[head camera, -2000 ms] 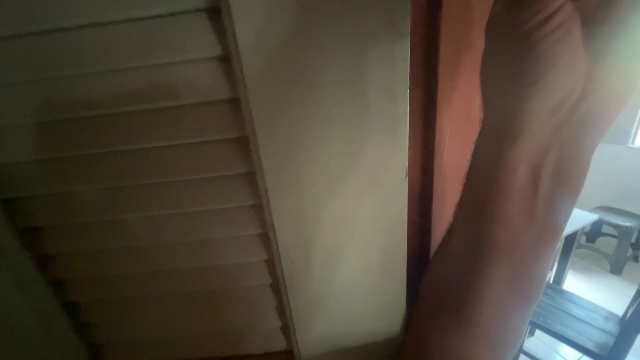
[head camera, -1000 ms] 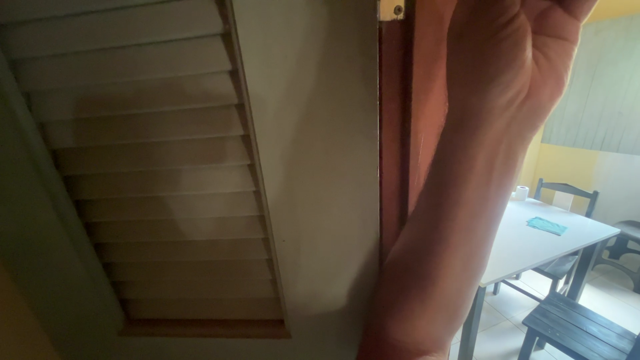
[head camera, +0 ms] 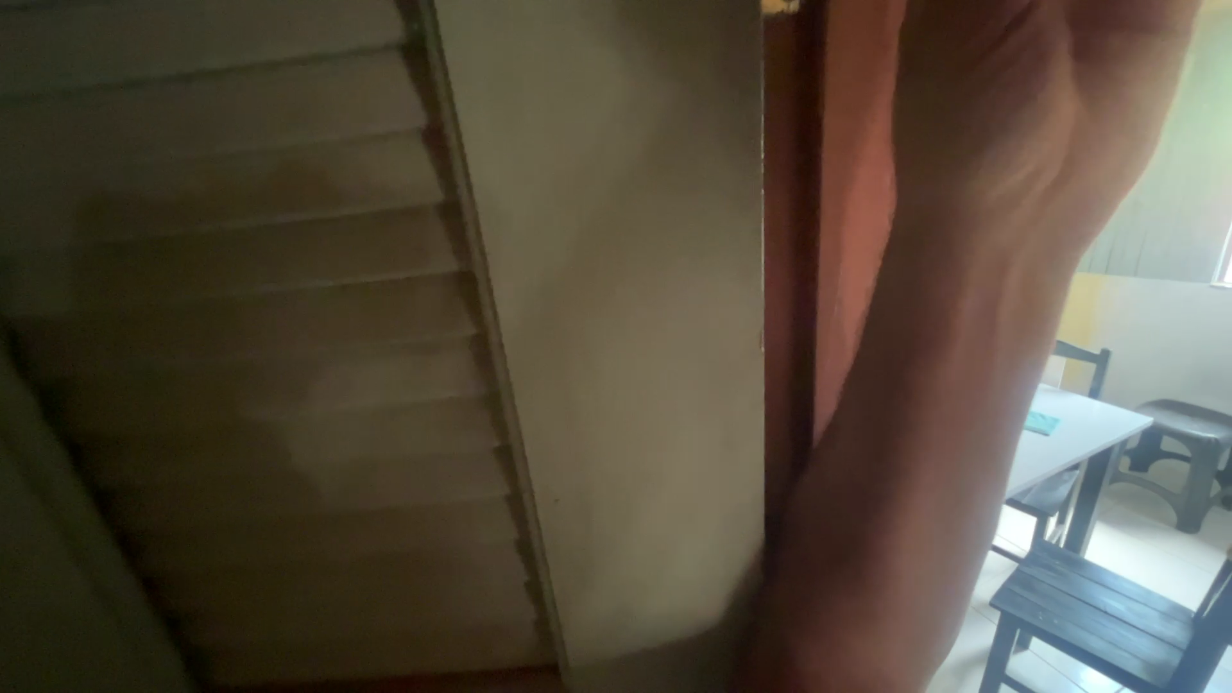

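My right hand [head camera: 1044, 87] is raised at the upper right, with its palm heel and inner wrist in view. Its fingers lie beyond the top edge, so what they hold or touch is hidden. The bare forearm runs down past a reddish-brown frame [head camera: 852, 221]. Left of the arm stands a pale louvered door or shutter panel [head camera: 626, 318], whose slats [head camera: 385, 380] lie in shadow. Part of a metal fitting [head camera: 780, 5] shows at the top of the gap beside the panel. My left hand is out of view.
Beyond the arm, a white-topped table [head camera: 1092, 423] bears a flat teal item [head camera: 1042, 423]. A dark slatted wooden chair [head camera: 1107, 602] is at the lower right. A grey stool [head camera: 1189, 452] stands behind, on a tiled floor [head camera: 1150, 510].
The view has shifted, swinging away and partly back. The raised arm stays beside the panel edge throughout; no grasp or release is visible.
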